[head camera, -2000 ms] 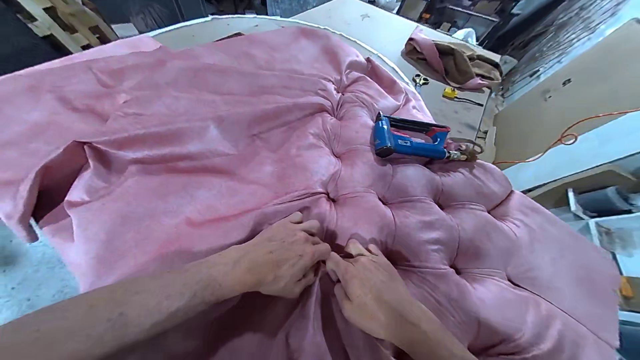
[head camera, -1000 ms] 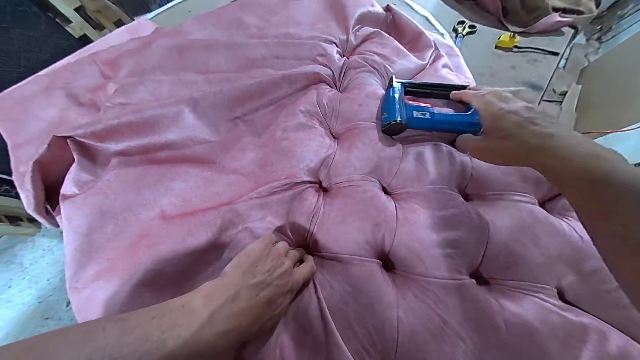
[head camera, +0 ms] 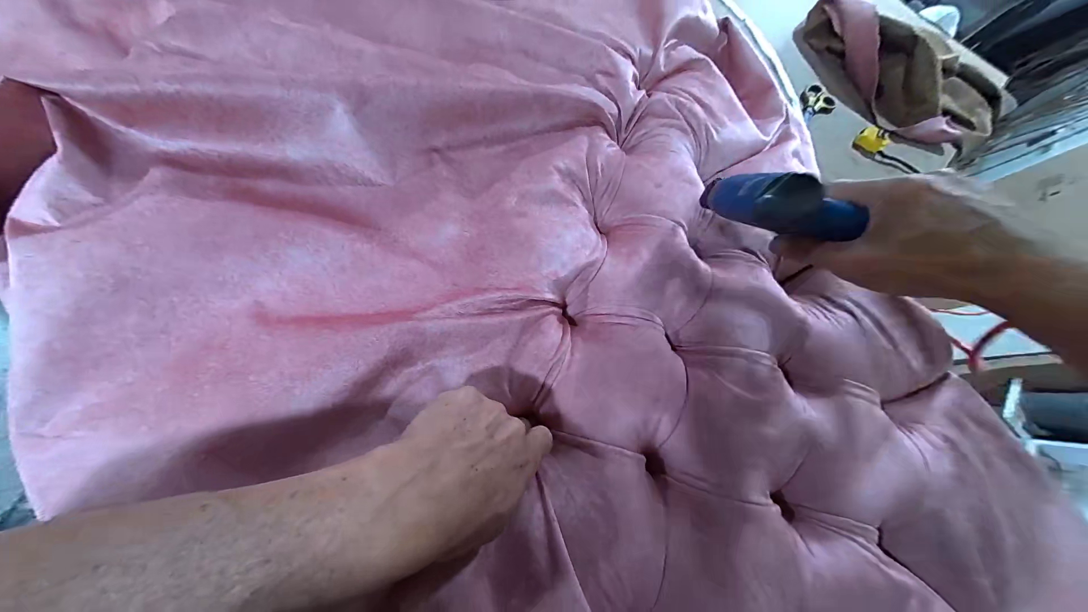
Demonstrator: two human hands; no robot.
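Observation:
Pink velvety upholstery fabric [head camera: 255, 255] covers the work, smooth with loose folds on the left and drawn into deep-buttoned tufts [head camera: 739, 408] on the right. My left hand [head camera: 476, 459] presses into a tuft hollow at lower centre, its fingers curled on the fabric; the fingertips are partly hidden. In my right hand [head camera: 884, 221] is a blue pneumatic staple gun [head camera: 765, 204], slightly blurred, held above the upper right tufts and tilted with its nose to the left.
Beyond the upper right edge, a table [head camera: 837, 161] carries scissors [head camera: 818, 100], a yellow tape measure [head camera: 871, 140] and a bundle of brown and pink material [head camera: 909, 68]. An orange hose [head camera: 986, 340] runs below my right forearm. The fabric hangs in a fold at far left.
Two seconds ago both hands were at the fabric and the staple gun lay on the tufts. My right hand has since gripped it and lifted it. My left hand has stayed at the fabric.

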